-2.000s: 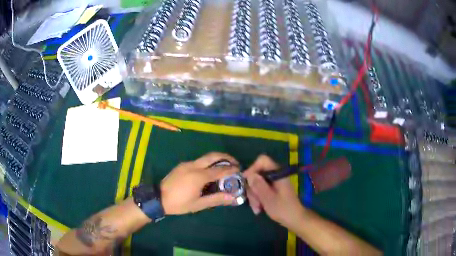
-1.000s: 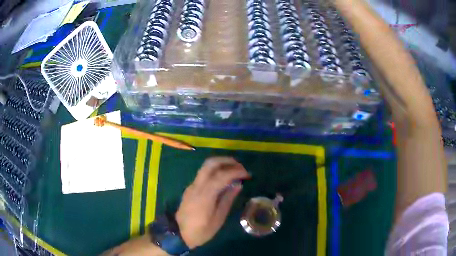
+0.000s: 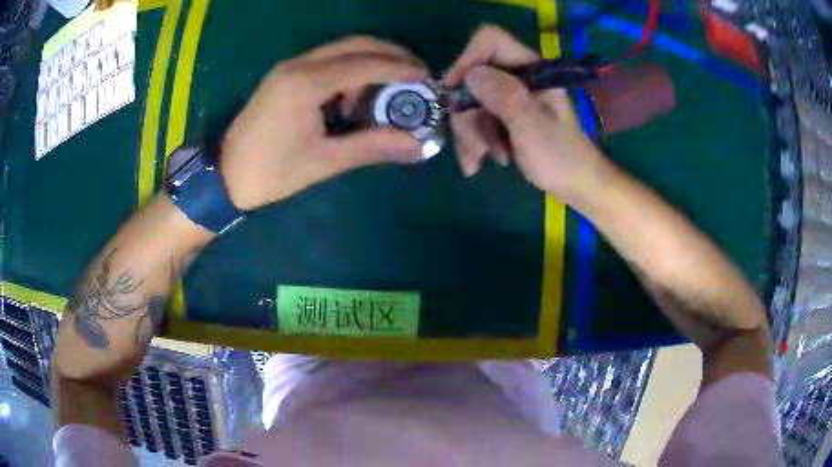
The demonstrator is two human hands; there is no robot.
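My left hand [image 3: 310, 128] holds a small round silver speaker driver [image 3: 408, 109] by its rim between thumb and fingers, its dark ringed magnet side facing up. My right hand [image 3: 525, 109] grips black pen-like test probes [image 3: 547, 75] between thumb and fingers. The probe tips are at the right edge of the driver, by its rim; fingers and blur hide whether they touch the terminal tab. A red lead wire [image 3: 643, 41] runs from the rear of the probes to the upper right.
A printed record sheet [image 3: 87, 82] lies at upper left. A dark red-brown pad [image 3: 637, 98] and red block [image 3: 733, 41] are at right. A green area label [image 3: 348, 311] marks the front edge. Trays of drivers [image 3: 173, 406] stand below the bench edge.
The view has tilted down. The driver that lay on the mat is now in my left hand. My right hand has come back from the upper right and now holds the probes at it.
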